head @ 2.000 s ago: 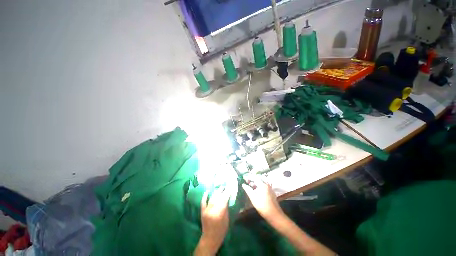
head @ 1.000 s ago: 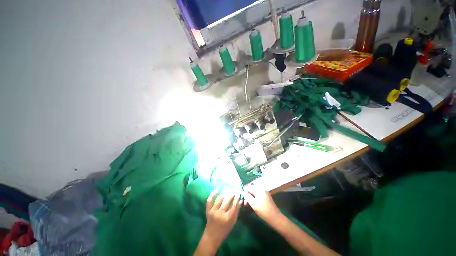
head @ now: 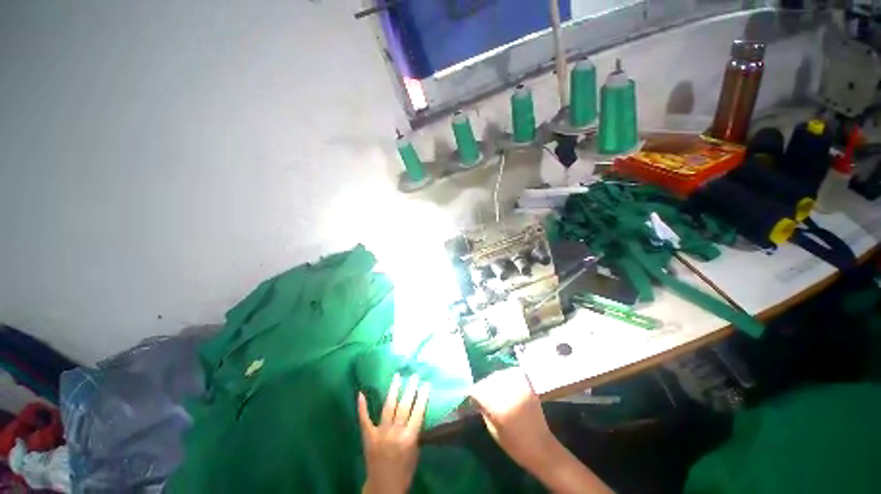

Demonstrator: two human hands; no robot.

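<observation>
A green garment piece (head: 372,371) lies at the front of the overlock machine (head: 512,280), partly washed out by the white lamp glare that hides the needle area. My left hand (head: 393,429) lies on the green cloth with its fingers spread, holding nothing. My right hand (head: 512,415) is at the table edge in front of the machine, its fingers bleached by the glare; whether it pinches the cloth cannot be told. A heaped green garment pile (head: 290,314) is left of the machine.
Green thread cones (head: 523,116) stand behind the machine. Dark green strips (head: 628,227), a thin rod (head: 710,282) and bright green snips (head: 618,311) lie right. An orange box (head: 676,164), dark cones (head: 749,205) and a bottle (head: 739,92) are farther back. A plastic bag (head: 135,410) is left.
My left hand has moved left and opened flat on the cloth, away from my right hand. My right hand has shifted slightly. The camera view has shifted, so the scene sits lower and farther right.
</observation>
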